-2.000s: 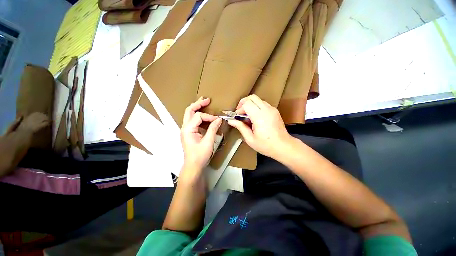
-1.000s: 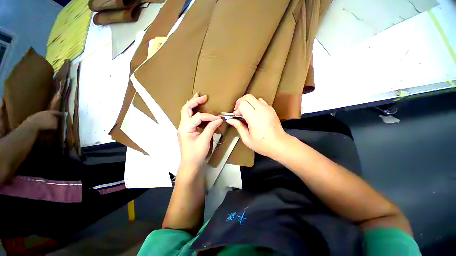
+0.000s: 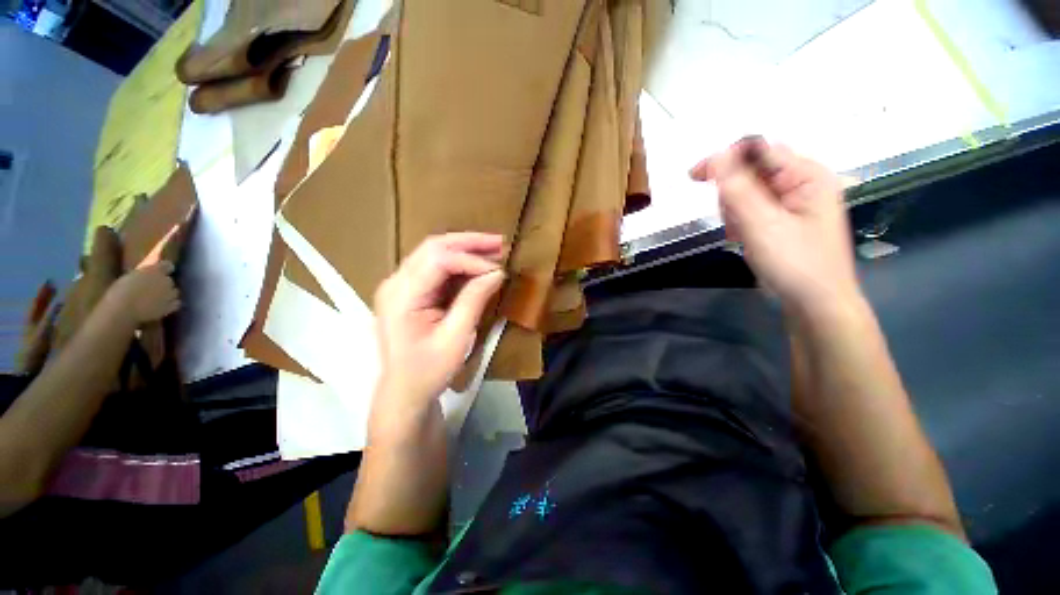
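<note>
Brown garment panels (image 3: 465, 140) lie layered in front of me, with redder strips (image 3: 591, 241) at their lower right ends. My left hand (image 3: 424, 320) is over their lower part. Its thumb and fingertips come together at a panel edge; whether they pinch cloth or a thread cannot be told. My right hand (image 3: 790, 221) is raised off the panels at the right, blurred, fingers curled around small dark thread snips (image 3: 756, 153). White sheets (image 3: 331, 407) show beside and under the panels at the lower left.
An orange-yellow ticket (image 3: 324, 144) lies at the panels' left. Rolled brown bundles (image 3: 238, 87) and yellow-green fabric (image 3: 145, 128) are at the far left. Another person's hand (image 3: 145, 296) handles brown pieces at the left. The table edge (image 3: 907, 174) runs along the right. My dark apron is below.
My right hand with the snips has moved right and up, away from my left hand. The view has shifted, and the strip ends at the lower right show more. The other person's hand has moved.
</note>
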